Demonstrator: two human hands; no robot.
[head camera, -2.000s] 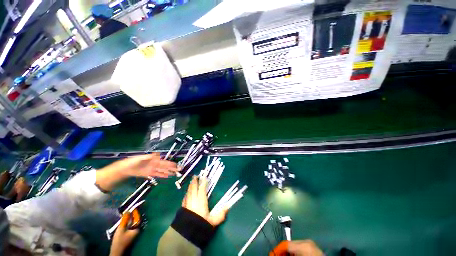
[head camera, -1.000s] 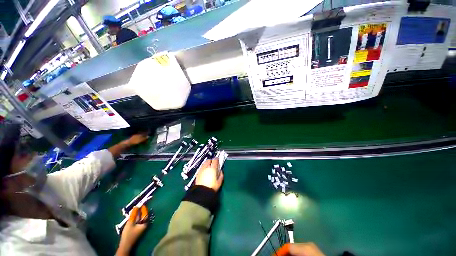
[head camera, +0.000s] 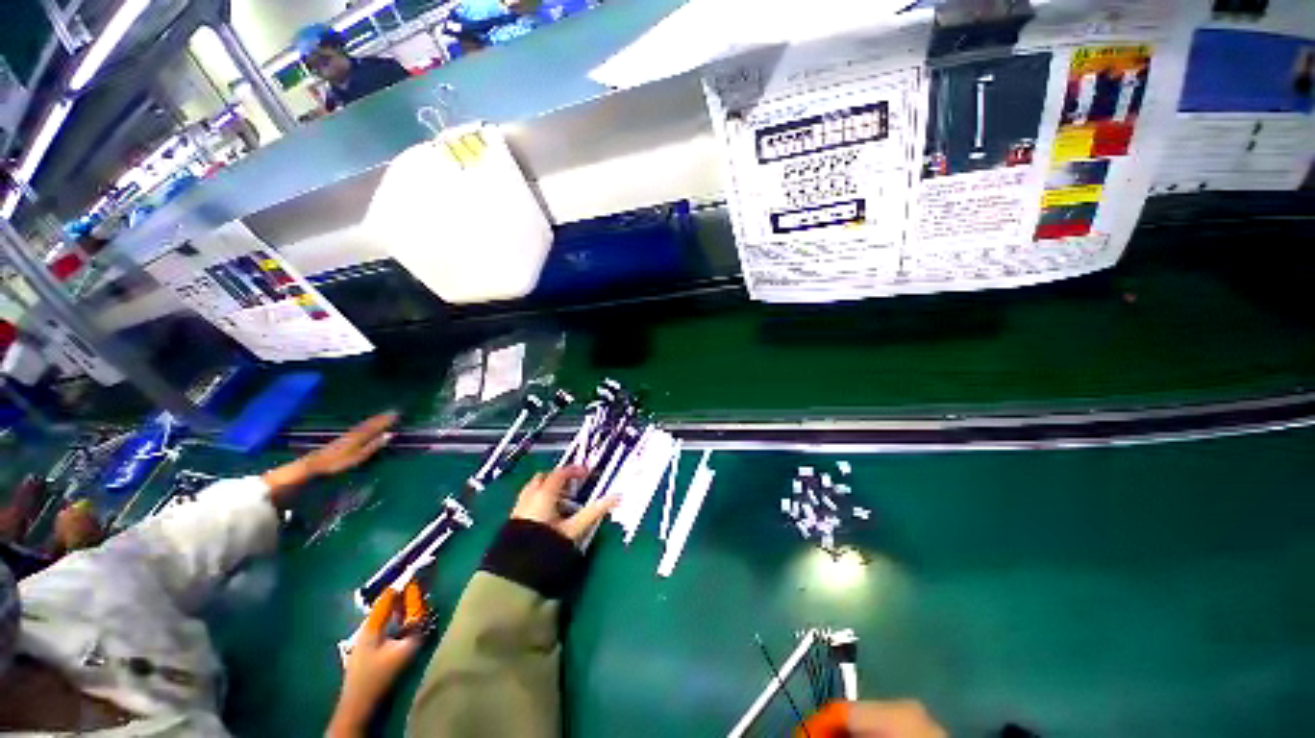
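Note:
My left hand (head camera: 560, 505), at the end of an olive sleeve with a black cuff, lies at the near side of a pile of black-and-white cable assemblies (head camera: 603, 433). Its fingers are spread and touch the pile and the white strips (head camera: 645, 483) beside it; whether it grips any is hidden. My right hand (head camera: 887, 718) is cut off by the bottom edge. It is closed on an orange-handled tool (head camera: 828, 721). A cable assembly (head camera: 845, 652) with thin dark leads and a white strip (head camera: 772, 689) stick out just beyond it.
Small white-and-dark pieces (head camera: 822, 505) lie in a heap right of the strips. A metal rail (head camera: 923, 433) crosses behind. Another person's hands (head camera: 346, 450) work at left, near more cable assemblies (head camera: 415, 555). A clear bag (head camera: 498, 372), instruction sheet (head camera: 923, 173) and white container (head camera: 462, 216) are beyond.
My left hand first moved onto the white strips, then drew back left and nearer, uncovering them. The strip by my right hand now lies against the cable assembly. The other person's far hand moved left.

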